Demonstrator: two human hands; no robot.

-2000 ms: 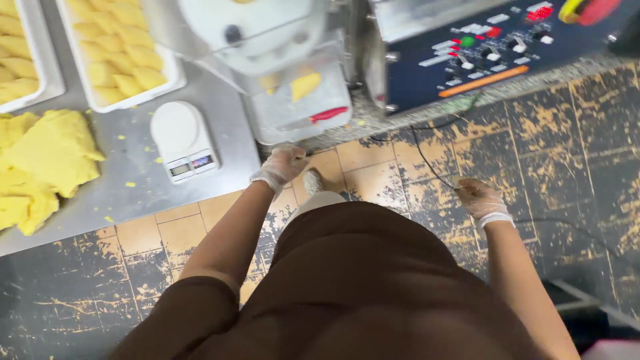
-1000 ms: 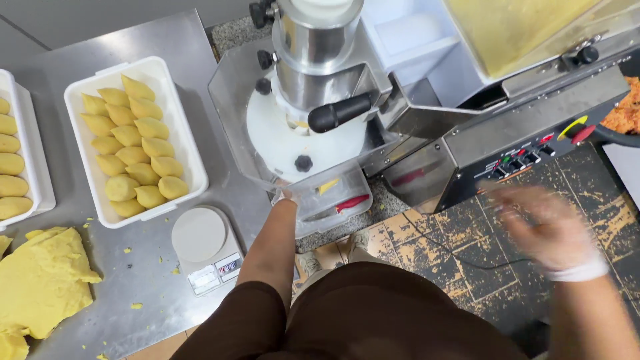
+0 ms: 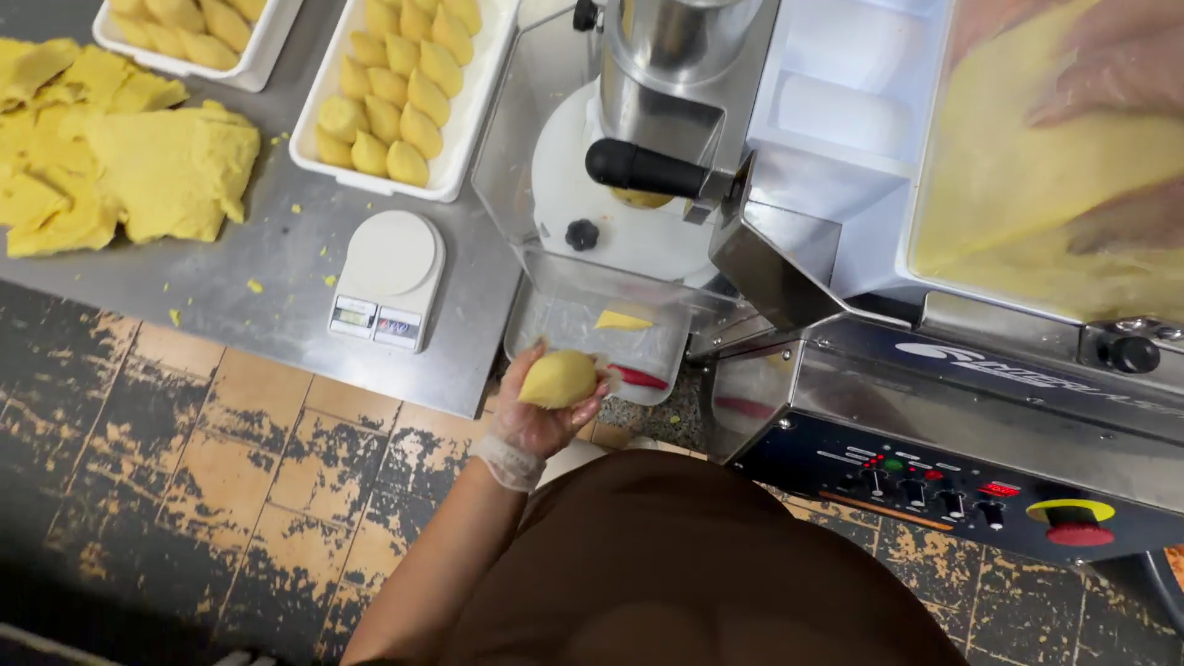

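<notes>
My left hand (image 3: 539, 407), in a clear glove, holds one teardrop-shaped piece of yellow dough (image 3: 559, 379) beside a clear plastic tray. In that tray (image 3: 555, 319) are a scrap of yellow dough (image 3: 624, 321) and a red-handled tool (image 3: 638, 376). Above it stands the forming machine with a white round plate (image 3: 564, 166) and a black handle (image 3: 645, 168); a dough piece partly shows beneath the handle. My right hand is out of view.
On the steel table (image 3: 277, 296) stand a white kitchen scale (image 3: 388, 277), a white tray of shaped dough pieces (image 3: 453, 176), another such tray (image 3: 250, 74) and a slab of yellow dough (image 3: 176, 166). At right is the machine's control panel (image 3: 925, 490) with a red stop button (image 3: 1079, 527).
My left hand, earlier at the clear tray's edge, now shows a dough piece in its grip. My right hand, blurred near the control panel a second ago, has left the view.
</notes>
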